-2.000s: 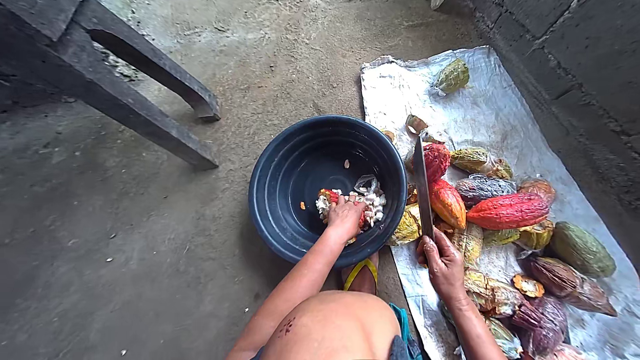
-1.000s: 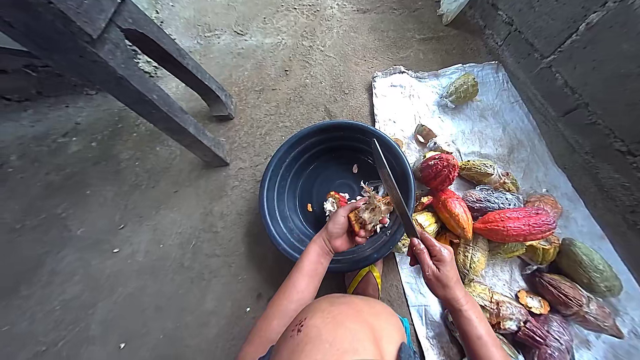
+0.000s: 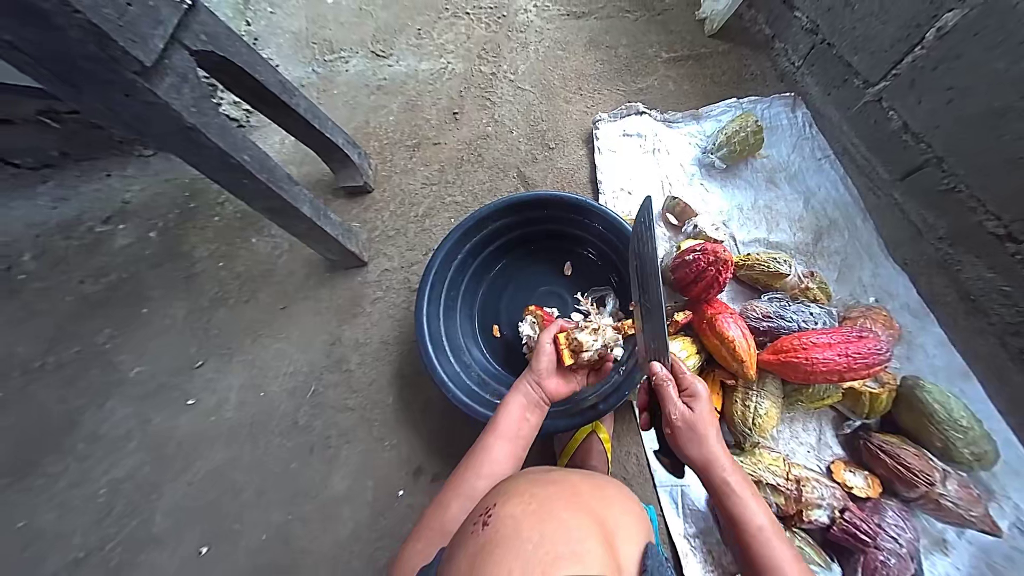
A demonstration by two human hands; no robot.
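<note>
My left hand holds a broken piece of cacao pod, with whitish fibrous pulp showing, over the near right part of a dark plastic basin. Another opened red pod piece with white pulp lies just behind the fingers. A few loose cacao beans, one a pale bean, lie on the basin's floor. In my right hand is a machete, gripped by its dark handle, its blade pointing away from me above the basin's right rim. Bits of orange husk are beside the blade.
A whitish sheet on the right bears several cacao pods, among them a red pod and a green pod. Beyond it runs a concrete block wall. A wooden leg frame stands at upper left. My foot in a yellow-strapped sandal is below the basin.
My left hand was down in the basin two seconds ago and has since lifted a pod piece. The machete blade, leaning left over the basin one second ago, now stands more upright and farther right.
</note>
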